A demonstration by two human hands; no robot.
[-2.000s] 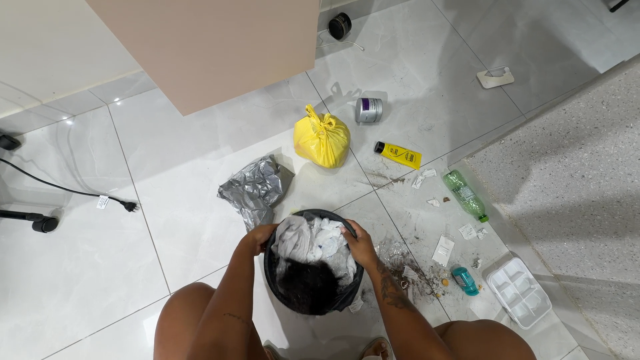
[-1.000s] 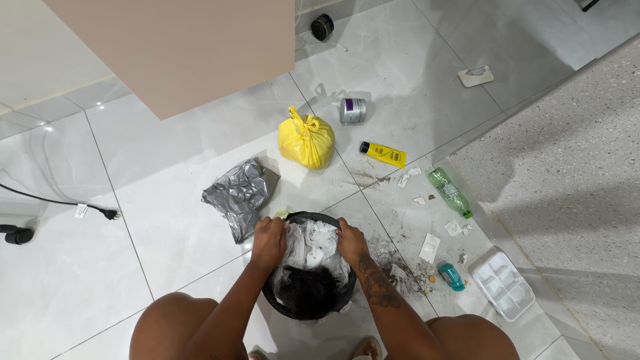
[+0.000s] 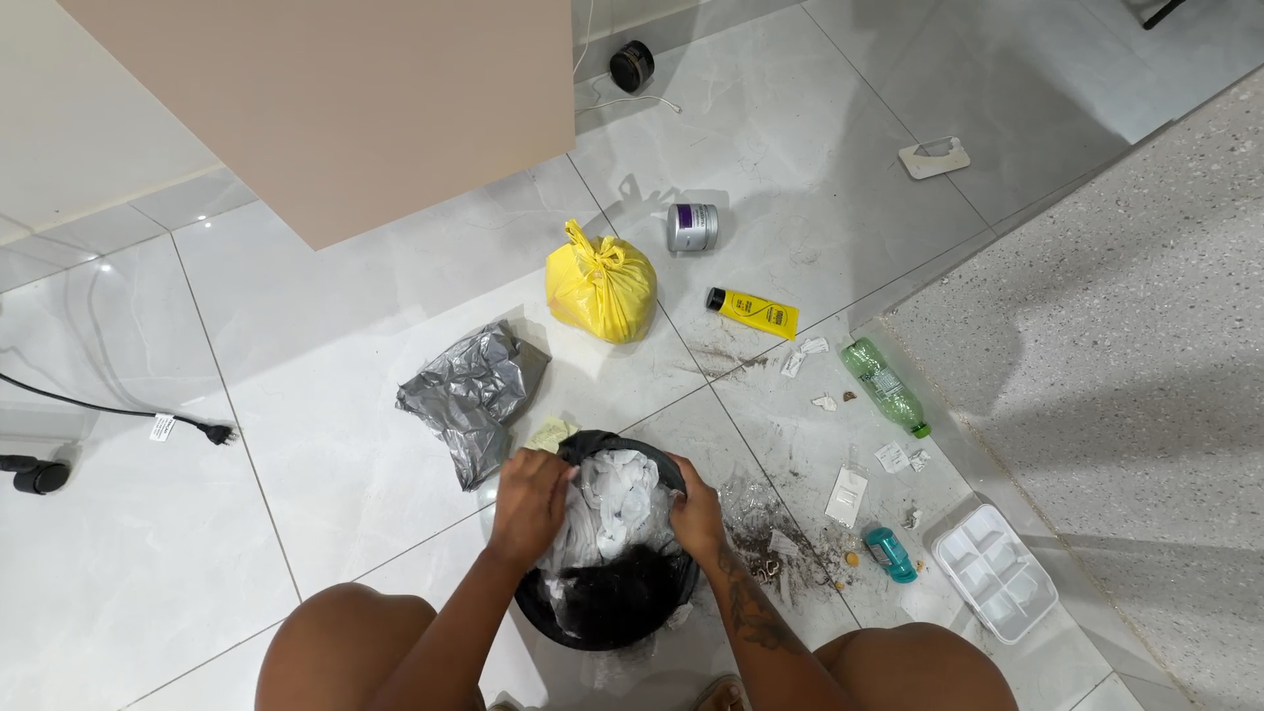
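Note:
A round black bin point(image 3: 607, 647) stands on the floor between my feet, holding crumpled white paper or thin plastic point(image 3: 617, 499) and a dark, hair-like clump point(image 3: 627, 597). My left hand point(image 3: 533, 499) is at the bin's upper left edge with its fingers bent against the black liner point(image 3: 583, 444). At the upper right, my right hand point(image 3: 696, 509) grips the rim, thumb near the contents. Just beyond the left hand lie a crumpled yellowish paper point(image 3: 551, 433) and a crumpled grey plastic bag point(image 3: 474, 385). A knotted yellow plastic bag point(image 3: 602, 286) sits farther off.
Right of the bin are dark dirt and scraps point(image 3: 770, 553), a teal bottle point(image 3: 890, 554), a white compartment tray point(image 3: 995, 573) and a green plastic bottle point(image 3: 886, 387). Farther away lie a yellow tube point(image 3: 755, 314), a silver jar point(image 3: 692, 227) and a black jar point(image 3: 632, 66). A power plug point(image 3: 215, 433) lies left.
My left hand has shifted from the bin's left side to the liner at its upper left edge. The right hand stays on the rim. A yellowish paper now shows more clearly beside the bin.

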